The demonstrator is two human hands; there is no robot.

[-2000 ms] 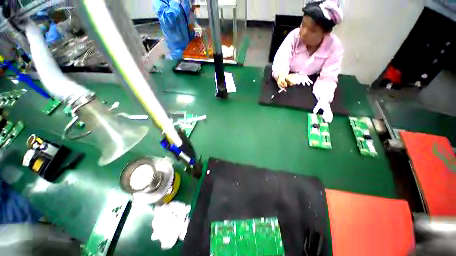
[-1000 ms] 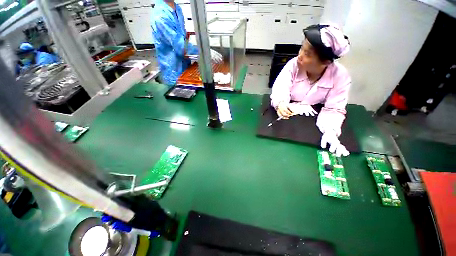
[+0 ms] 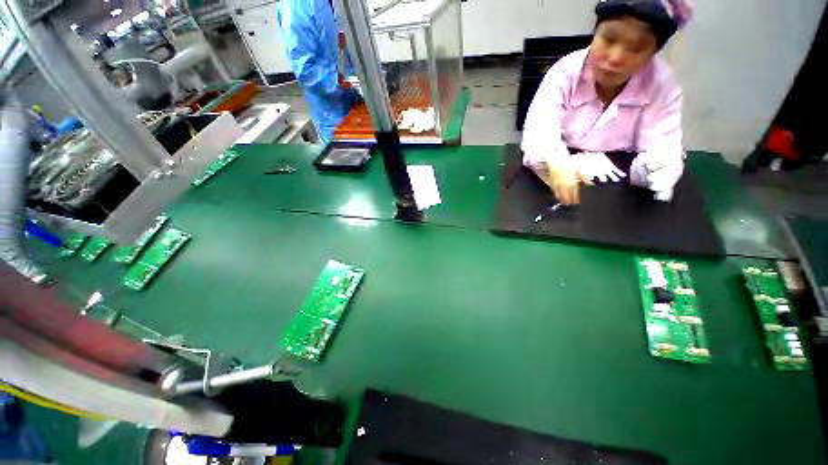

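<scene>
Neither of my hands is in the picture. The black bench mat (image 3: 490,440) nearest me shows only its far part at the bottom edge. A green circuit board (image 3: 325,310) lies flat on the green bench left of centre. Two more boards lie at the right, one (image 3: 672,310) with a dark part on it and another (image 3: 776,318) beside it. The silvery pot (image 3: 163,447) is mostly cut off at the bottom left, behind the blue pens (image 3: 238,449).
A slanting post with a metal arm (image 3: 227,378) crosses the lower left. Several boards (image 3: 158,258) lie farther left. A person in pink (image 3: 604,118) sits at a black mat (image 3: 604,218) across the bench. A black box (image 3: 344,157) and white paper (image 3: 424,186) lie at the far side.
The view has tilted up and shifted, so my board and the orange-red mats have left the picture. The person opposite has drawn one gloved hand back from the boards.
</scene>
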